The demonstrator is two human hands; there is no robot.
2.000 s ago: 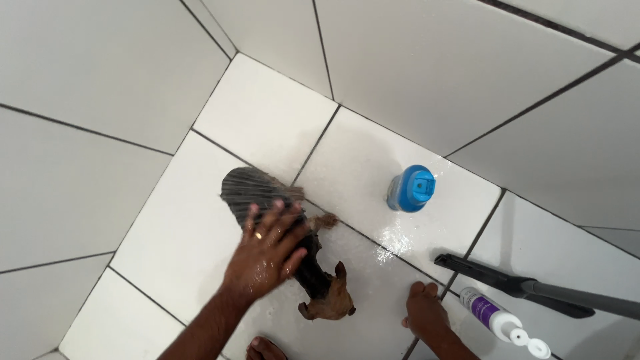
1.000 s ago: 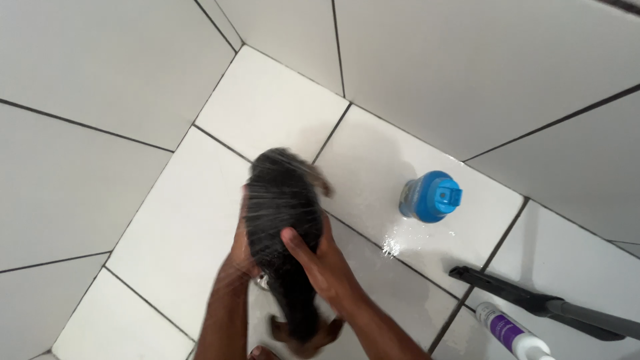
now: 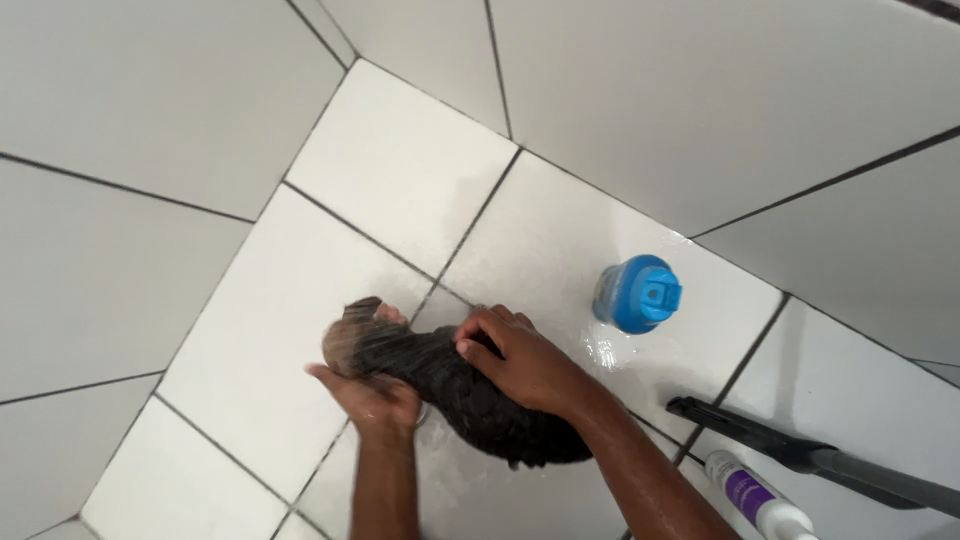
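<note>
A wet puppy (image 3: pixel 480 397) with a black back and a brown head is on the white tiled floor, its head toward the left and its rump toward the lower right. Water streams over its head and neck. My left hand (image 3: pixel 379 397) is open, palm up, under the puppy's chin and the near side of its head. On its shoulder rests my right hand (image 3: pixel 517 356), fingers curled over the back, thumb and forefinger close together; whether they pinch the fur is not clear. The puppy's legs are mostly hidden.
A blue-capped bottle (image 3: pixel 651 295) stands on the wet floor to the right. A black squeegee (image 3: pixel 787 446) lies at the lower right, with a white bottle with a purple label (image 3: pixel 746 495) beside it. Tiled walls (image 3: pixel 600 97) meet at a corner behind.
The puppy has turned: its head, at the bottom a second ago, now points left. Both my hands have left its sides, the left for its head, the right for its shoulder.
</note>
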